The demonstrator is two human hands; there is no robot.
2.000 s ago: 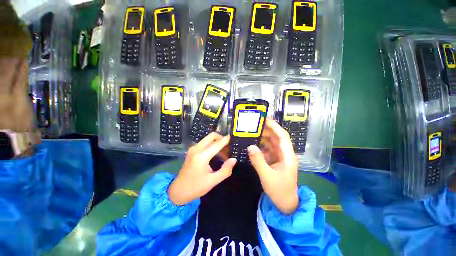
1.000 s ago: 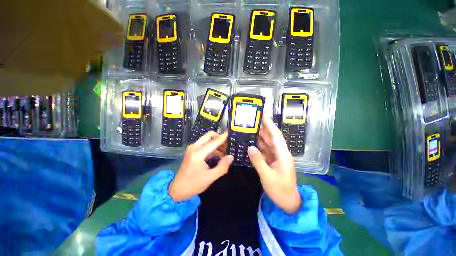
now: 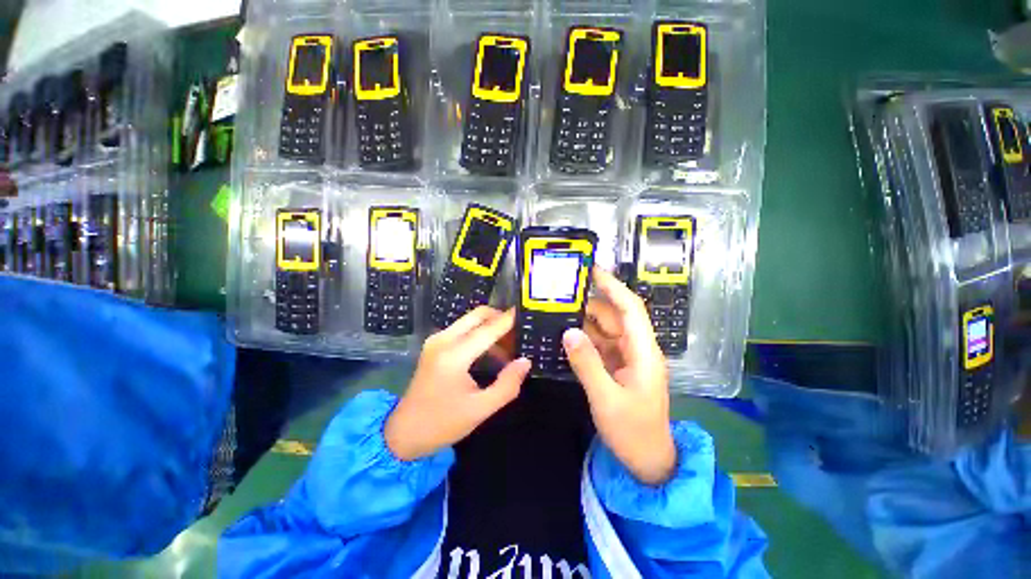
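Observation:
A black keypad phone (image 3: 555,283) with a yellow frame and a lit white screen is held upright between my hands, over the lower row of the clear blister tray (image 3: 712,368). My left hand (image 3: 452,382) holds its left side, thumb near the lower keys. My right hand (image 3: 624,379) holds its right side, thumb on the keypad. Several similar phones lie face up in the tray pockets. The upper-row screens are dark. In the lower row, the tilted phone (image 3: 473,266) has a dark screen and the phone second from left (image 3: 392,269) a white one.
Another clear tray with phones (image 3: 976,271) stands at the right. At the left is a tray of dark phones (image 3: 68,226), with small pieces (image 3: 204,122) beside it. Blue sleeves of neighbouring people (image 3: 102,418) show at both sides.
The tilted phone's screen has gone from lit to dark. The neighbour's brown-covered part has left the upper left, and their blue sleeve has shifted. My hands keep the same phone, almost unmoved.

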